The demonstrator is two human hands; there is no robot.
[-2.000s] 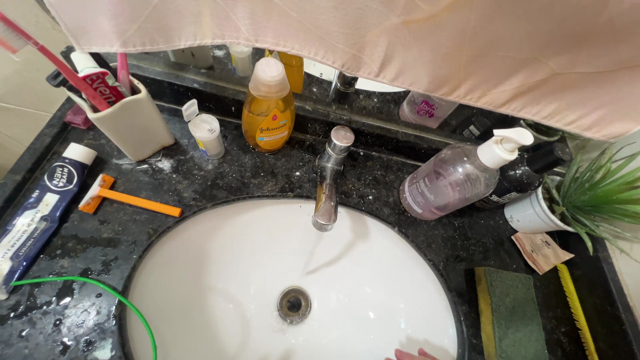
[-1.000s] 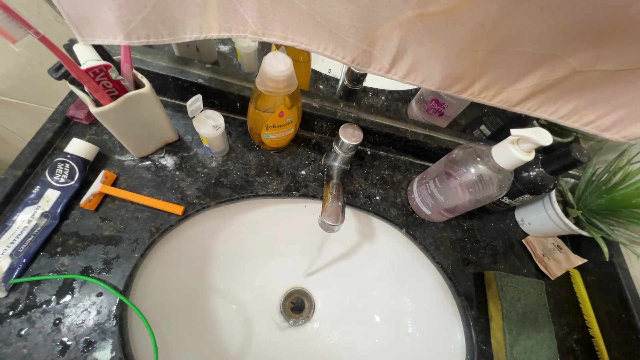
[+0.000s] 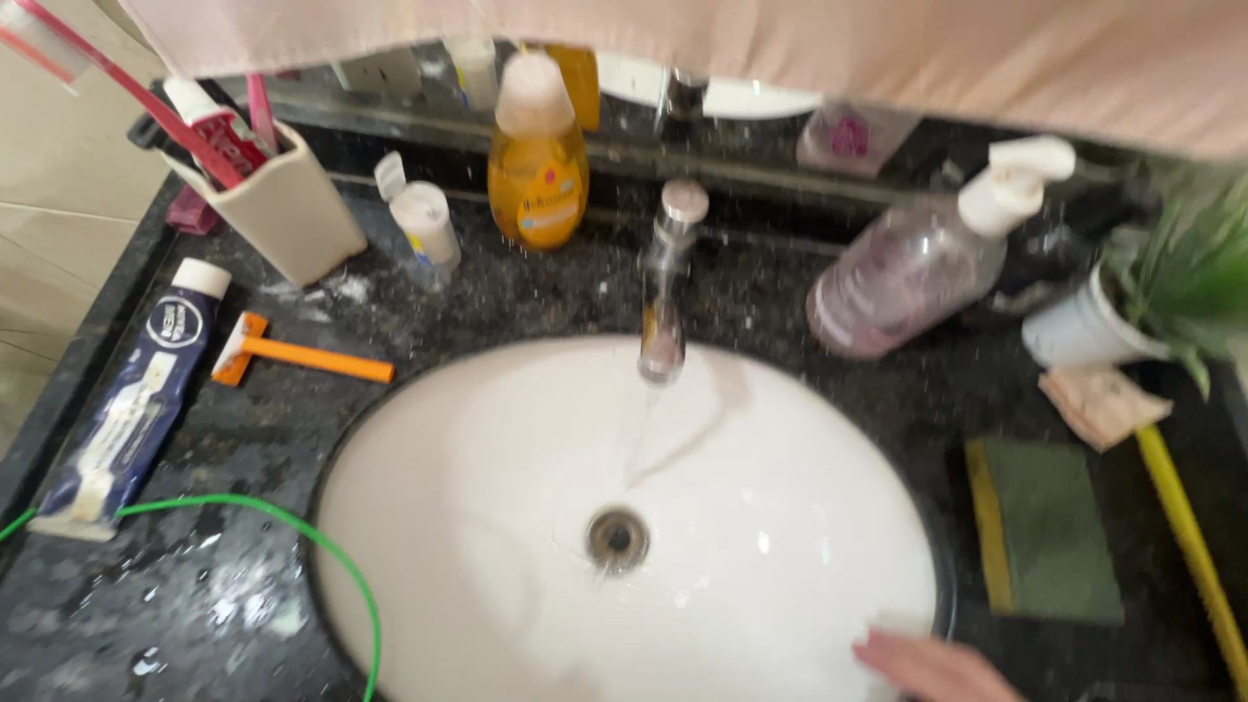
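At the lower right edge, part of my right hand (image 3: 931, 668) reaches over the rim of the white oval sink basin (image 3: 468, 448); only some blurred fingers show, and whether they hold anything is hidden. My left hand is out of view. A thin stream of water falls from the chrome faucet (image 3: 664, 322) near the drain (image 3: 617, 539). Nearest to my right hand lies a green and yellow sponge (image 3: 1053, 531). Left of the basin are an orange razor (image 3: 317, 359), a blue cream tube (image 3: 146, 390) and a green cord (image 3: 341, 556).
Behind the basin stand a toothbrush holder (image 3: 297, 210), a small open white container (image 3: 425, 224), an amber Johnson's bottle (image 3: 539, 166) and a clear pump bottle (image 3: 897, 263). A potted plant (image 3: 1097, 317) and a yellow serrated strip (image 3: 1189, 546) are at right. Pink cloth (image 3: 682, 39) hangs above.
My right hand, out of view one second ago, shows again at the lower right. The small items on the counter have not plainly moved.
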